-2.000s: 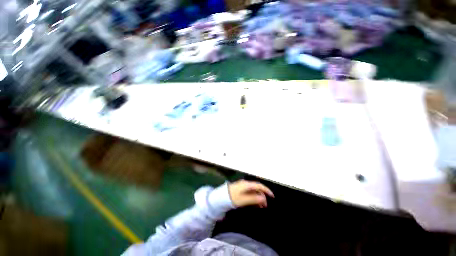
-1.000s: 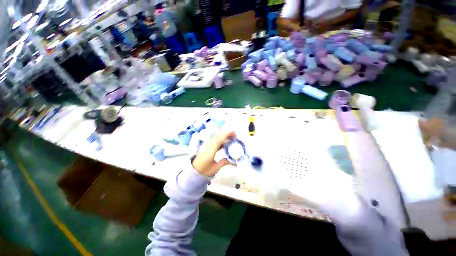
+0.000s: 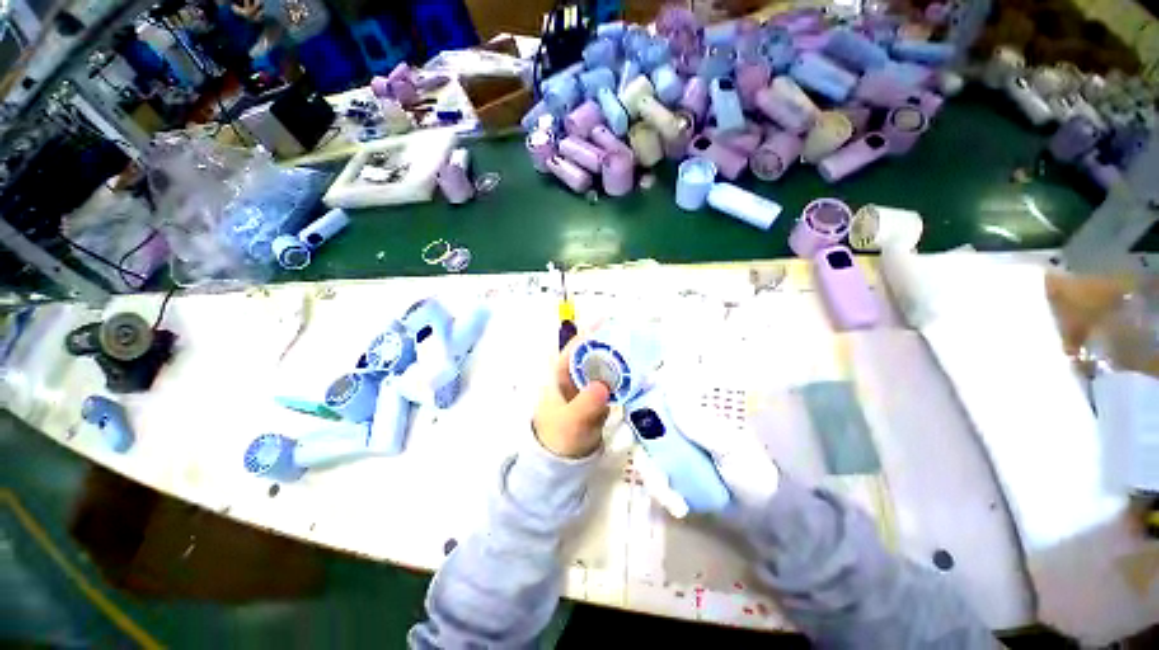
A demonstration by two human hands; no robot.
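Note:
A light blue handheld fan (image 3: pixel 680 461) is held over the bench in front of me, its round head up and left, its handle pointing down and right with a dark oval window facing up. My left hand (image 3: pixel 572 413) is bare and grips the head, the thumb on the grille. My right hand (image 3: pixel 744 460), in a white glove, is at the handle's lower end; its fingers are blurred and merge with the white bench. A sheet with small red marks (image 3: pixel 725 404) lies behind the fan. A yellow and black screwdriver (image 3: pixel 567 315) stands just behind my left hand.
Several blue fans (image 3: pixel 392 352) lie on the bench (image 3: pixel 508 499) at left, near a dark round device (image 3: pixel 123 340). A grey-green pad (image 3: pixel 840 428) and a purple fan (image 3: pixel 844 290) are at right. Behind, blue, purple and cream fans (image 3: pixel 725 102) are heaped on the green table (image 3: pixel 508 229).
The view has shifted and sharpened. My left hand still has the fan's head. The handle now shows clearly, and my right hand, a blur at lower right before, is at the handle.

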